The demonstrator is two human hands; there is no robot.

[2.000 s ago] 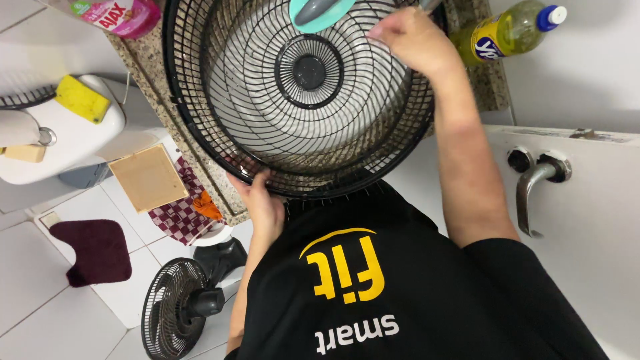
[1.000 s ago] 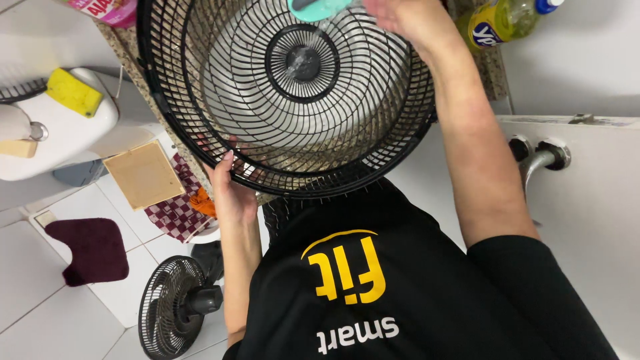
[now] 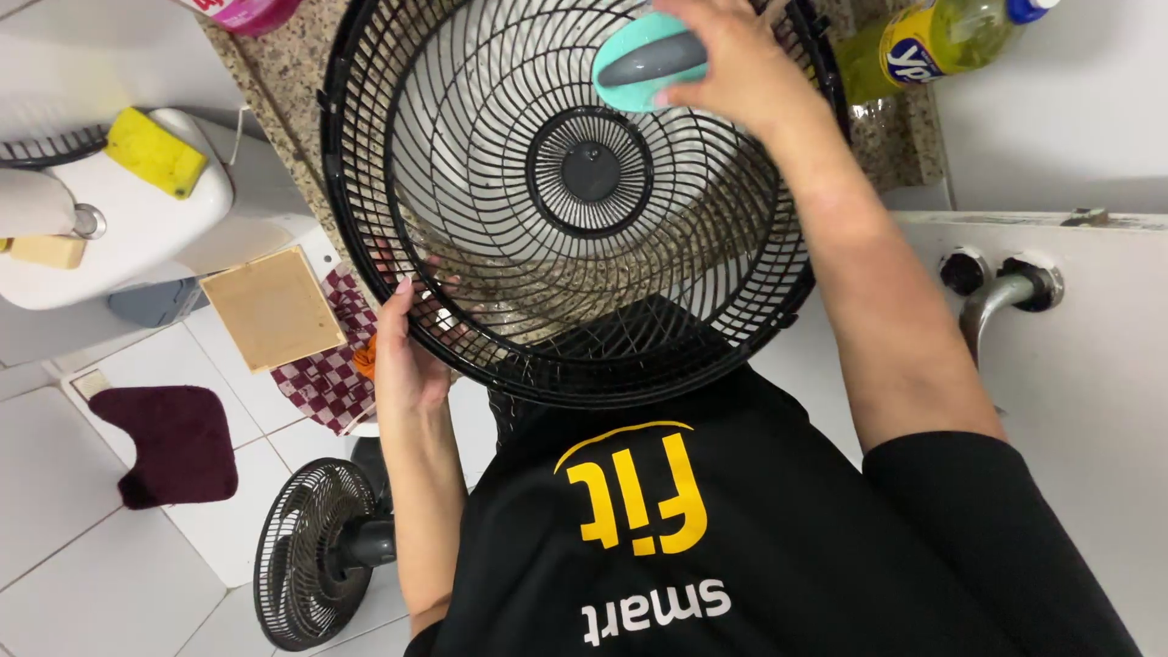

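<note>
A round black fan grille (image 3: 591, 173) leans over the granite counter, close to the front of my black shirt. My left hand (image 3: 415, 351) grips its lower left rim, with fingers seen through the bars. In my right hand (image 3: 721, 64) is a teal scrub brush with a grey handle (image 3: 652, 60), held over the upper right part of the grille. The bristles of the brush are hidden beneath it. Through the bars, part of the white sink basin (image 3: 493, 100) shows.
Dish soap (image 3: 949, 46) stands at upper right, a pink bottle (image 3: 251, 11) at upper left. A yellow sponge (image 3: 156, 152) lies on the toilet tank (image 3: 109, 219). The rest of a fan (image 3: 319, 555) stands on the tiled floor. A door with a metal handle (image 3: 995, 306) is at right.
The teal brush lay at the top of the grille with my right hand apart from it two seconds ago; now that hand holds it. My left hand has shifted along the rim.
</note>
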